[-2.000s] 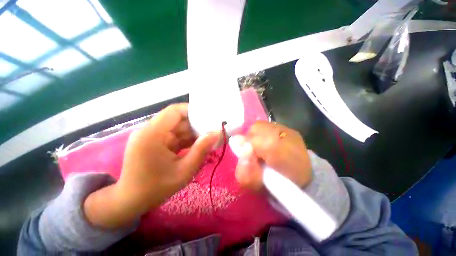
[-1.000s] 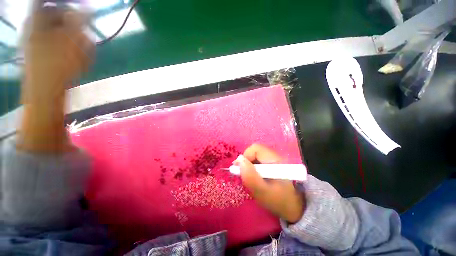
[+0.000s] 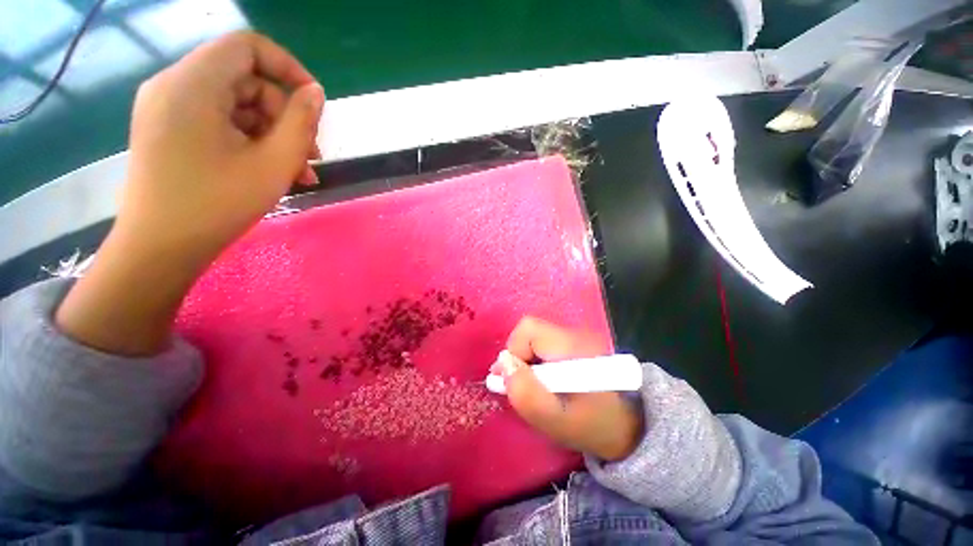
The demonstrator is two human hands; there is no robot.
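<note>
My right hand (image 3: 565, 400) holds the white pen-shaped tool (image 3: 587, 374) over the right part of the pink pad (image 3: 501, 229). Its thin tip points left at the edge of the heap of tiny pale parts (image 3: 400, 411). Tiny dark parts (image 3: 400, 331) lie scattered just beyond the heap. My left hand (image 3: 219, 133) is raised over the pad's far left edge and the rail, fingers curled, thumb near the fingertips. I see nothing in it, but whether it pinches something tiny cannot be told.
A white slotted housing (image 3: 720, 203) lies on the black bench (image 3: 651, 277) right of the pad. A pale rail (image 3: 459, 101) borders the green belt (image 3: 427, 32). A crumpled clear bag (image 3: 854, 133) hangs at the right. A grey metal part (image 3: 955, 192) shows at the right edge.
The large white housing has left my hands and is out of view. My left hand has come back from the upper left towards the pad. My right hand has moved the tool onto the parts.
</note>
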